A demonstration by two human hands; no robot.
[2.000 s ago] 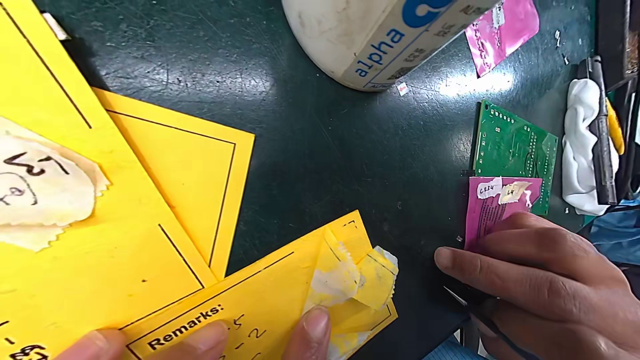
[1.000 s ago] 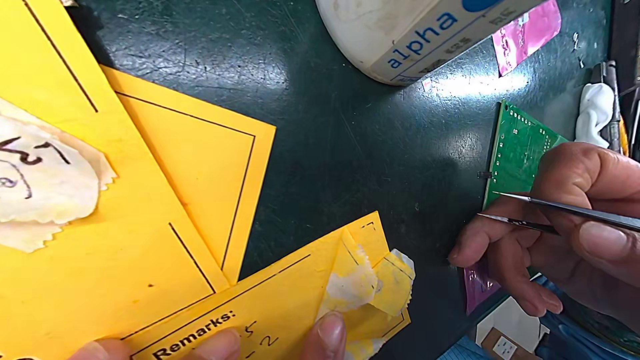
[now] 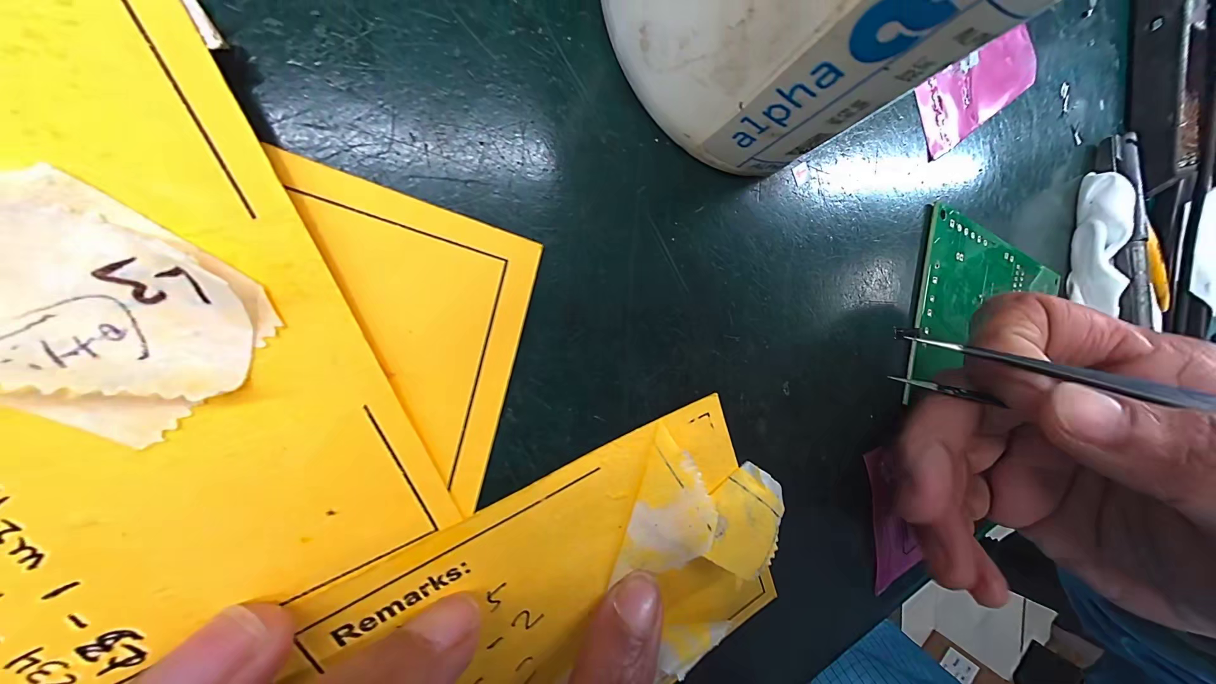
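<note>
At the right, my right hand [image 3: 1073, 446] grips metal tweezers [image 3: 1064, 366], their two tips apart beside the left edge of a green circuit board [image 3: 969, 256]. A tiny dark part [image 3: 902, 334] is at the upper tip; whether it is gripped I cannot tell. Below the board, a pink packet [image 3: 888, 532] lies partly behind my right fingers. At the bottom, the fingertips of my left hand [image 3: 427, 641] rest on a yellow card [image 3: 560, 513] with handwriting and torn masking tape [image 3: 674, 522]. Larger yellow cards [image 3: 313, 380] lie beside it.
A white bottle [image 3: 684, 76] with a blue-marked label stands at the top. Another pink packet [image 3: 978, 90] lies right of it. White cloth or tissue [image 3: 1102, 237] and black tools [image 3: 1135, 228] are at the right edge. Small scraps lie on the dark green table [image 3: 665, 275].
My right hand has let go of the pink packet and risen, with the tweezers swung round to point left at the board. My left fingers remain on the yellow card.
</note>
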